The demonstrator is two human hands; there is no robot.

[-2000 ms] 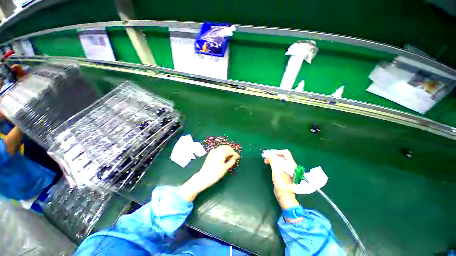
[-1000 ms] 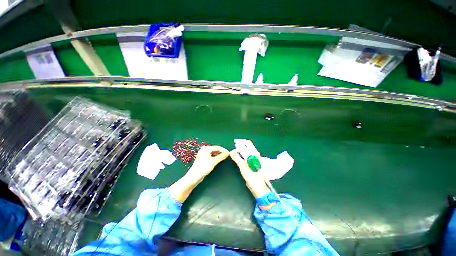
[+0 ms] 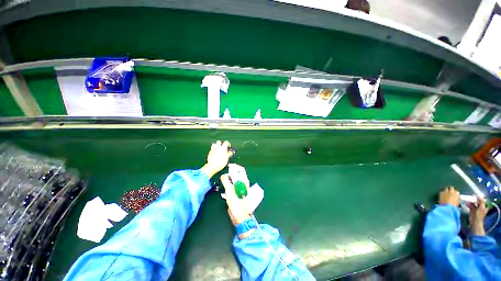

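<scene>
My left hand (image 3: 218,157) reaches forward over the dark green belt, its fingertips at a small black unit (image 3: 231,150); whether they grip it is too small to tell. My right hand (image 3: 235,200), lower and slightly right, holds the white dispensing syringe (image 3: 237,173) with its green fitting (image 3: 240,189). A pale air hose (image 3: 269,241) runs back over the right sleeve. Another small dark unit (image 3: 216,188) shows between my left sleeve and right hand. The pile of tiny red-brown components (image 3: 140,197) lies left of my left forearm.
Clear blister trays (image 3: 33,203) are stacked at left, near a crumpled white wipe (image 3: 98,219). Another wipe (image 3: 255,197) is beside my right hand. A black unit (image 3: 309,150) lies farther right. A neighbour's hands (image 3: 464,204) work at far right. The blue box (image 3: 110,76) is at the back rail.
The view has swung right, bringing in the neighbour. My left hand has left my right hand and reached forward to the black unit on the belt. The syringe stays in my right hand.
</scene>
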